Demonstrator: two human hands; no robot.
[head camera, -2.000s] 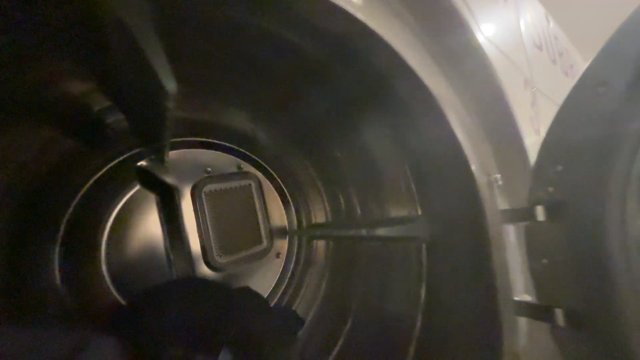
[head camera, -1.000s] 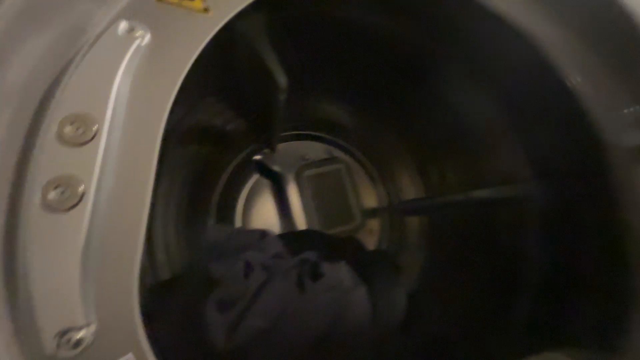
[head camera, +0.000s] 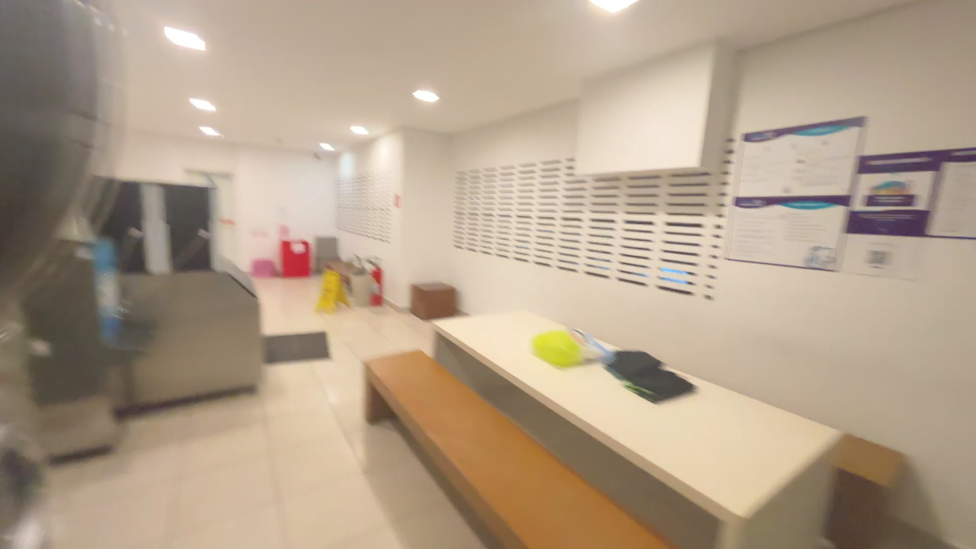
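Neither of my hands shows in the head view. A long cream table (head camera: 732, 473) runs along the right wall. On it lie a bright yellow-green item (head camera: 558, 348), a whitish and blue item (head camera: 593, 346) beside it, and dark folded cloth (head camera: 648, 375) nearer the table's right side. The whole view is blurred, so their exact kinds cannot be told. At the far left edge, the rounded dark and metallic part of a machine (head camera: 53, 114) fills the side of the frame.
A wooden bench (head camera: 473, 450) stands along the table's near side. Farther off are a grey counter (head camera: 191, 328), a dark floor mat (head camera: 297, 347), a yellow floor sign (head camera: 331, 291), a red fire extinguisher (head camera: 377, 284) and a brown box-like seat (head camera: 433, 300).
The view has swung from the inside of a metal drum, where cloth lay one second ago, to the room with the table and bench.
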